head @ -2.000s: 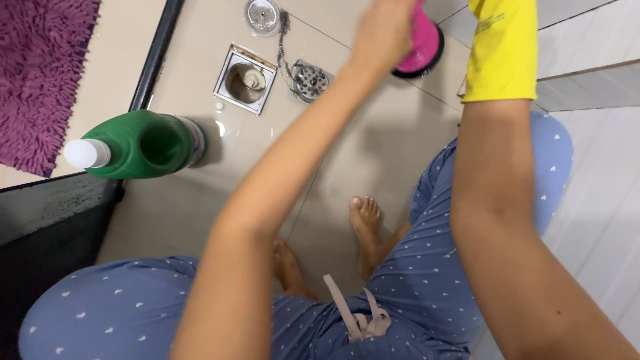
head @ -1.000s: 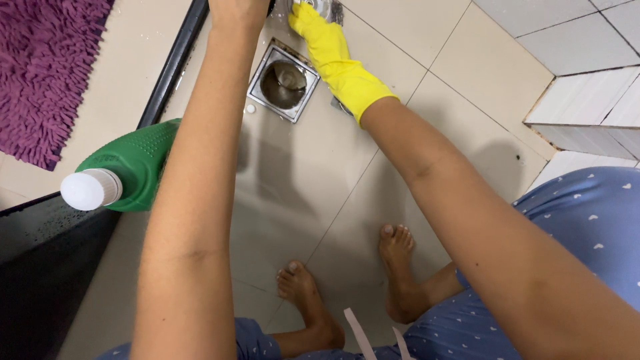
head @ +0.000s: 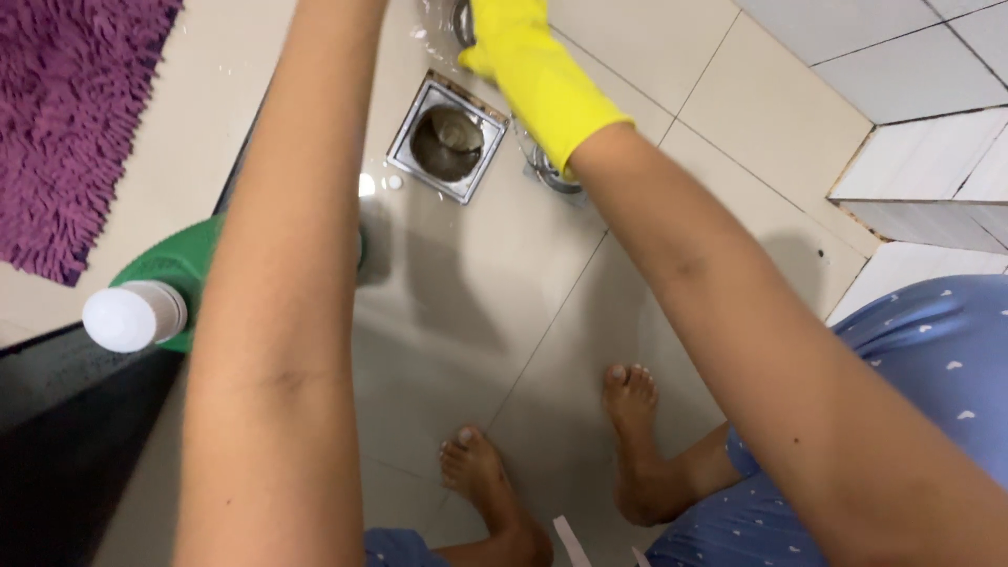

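My right hand (head: 524, 67), in a yellow rubber glove, is at the top, against a round metal drain piece (head: 465, 22) on the wet floor; whether its fingers grip it is hidden. Under the glove's cuff lies another round metal drain part (head: 555, 175). Just left of the glove is the open square floor drain (head: 447, 142), its metal frame around a dark round hole with water in it. The bare left forearm runs up past the top edge, so my left hand is out of view. That forearm partly covers a green plastic bottle (head: 169, 256) with a white cap (head: 134, 316).
A purple shaggy bath mat (head: 71, 126) lies at the upper left, beyond a dark raised edge. A small white round bit (head: 394, 183) is beside the drain. My bare feet (head: 480, 472) stand on the tiles below, and a tiled wall ledge (head: 921, 157) is at the right.
Two seconds ago the left hand was in view near a pink brush and the gloved hand was at the upper right. The gloved hand has since moved left, beside the drain; the brush is out of view.
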